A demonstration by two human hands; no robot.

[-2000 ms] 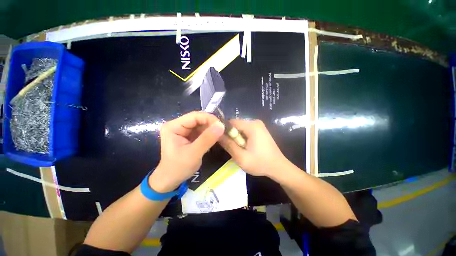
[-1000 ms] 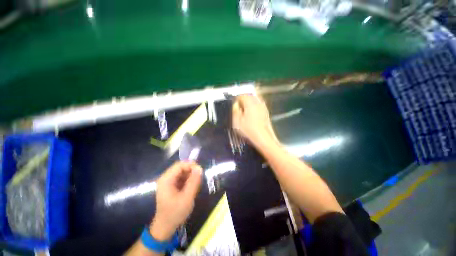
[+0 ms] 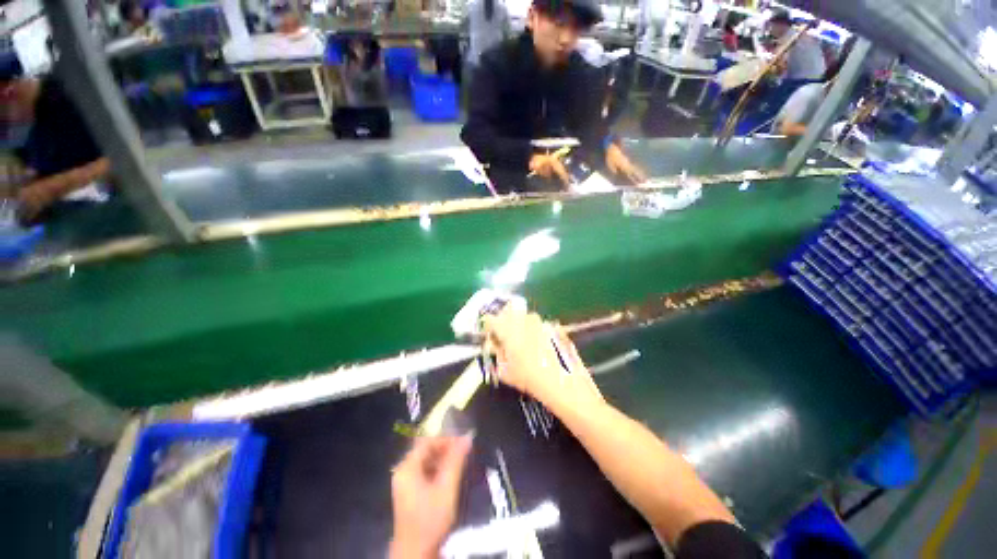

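Observation:
My left hand (image 3: 430, 480) is low at the centre over the black printed mat (image 3: 339, 470), thumb and fingers close together. Whether a small part is pinched in them cannot be told. A blurred greyish shape shows by the fingertips. My right hand (image 3: 527, 352) is ahead and to the right, at the mat's far edge, fingers bent down at a crumpled whitish clear bag (image 3: 468, 317). A dark spot shows at its fingertips; what they hold is hidden by blur. The blue bin (image 3: 247, 480) at lower left holds silver-grey metal parts and a pale yellow strip.
A green conveyor-like strip (image 3: 328, 293) runs across beyond the mat. Stacked blue trays (image 3: 886, 295) stand at right. A person (image 3: 536, 98) works opposite, with another at far left. A metal post (image 3: 115, 131) rises at left. Another clear bag (image 3: 661, 197) lies at the strip's far side.
The view has tilted up, bringing the strip and the people opposite into sight. My right hand has left my left hand and reached forward to the whitish bag. My left hand stays over the mat.

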